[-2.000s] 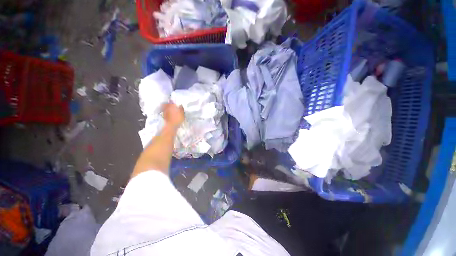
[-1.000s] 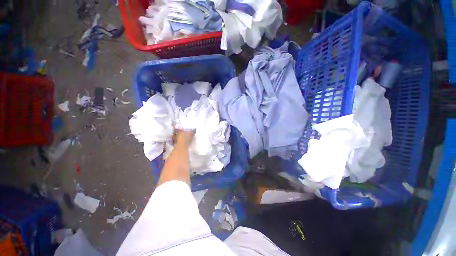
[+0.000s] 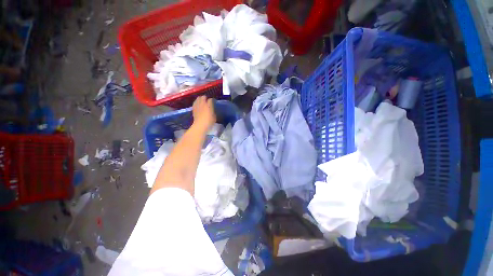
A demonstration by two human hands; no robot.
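My left hand (image 3: pixel 204 111) is at the far rim of the smaller blue basket (image 3: pixel 221 233), close to the near side of a red basket (image 3: pixel 130 60). Its fingers look bent, but whether they grip the rim is unclear. My bare forearm and white sleeve cross over the blue basket and hide part of it. White cloth pieces (image 3: pixel 219 186) lie bunched in that basket. The red basket holds white pieces (image 3: pixel 251 38) with a purple tie strip (image 3: pixel 237 54) and some light blue cloth. My right hand is out of the picture.
A light blue cloth heap (image 3: pixel 278 140) lies between the smaller basket and a large blue basket (image 3: pixel 330 102), which holds white pieces (image 3: pixel 386 161) and a thread cone (image 3: pixel 409 92). Another red basket (image 3: pixel 43 167) stands left. Scraps litter the floor. A blue edge runs along the right.
My left hand has moved from the white pieces in the smaller blue basket to its far rim. The view has shifted, so the baskets sit lower and more of the red one shows.
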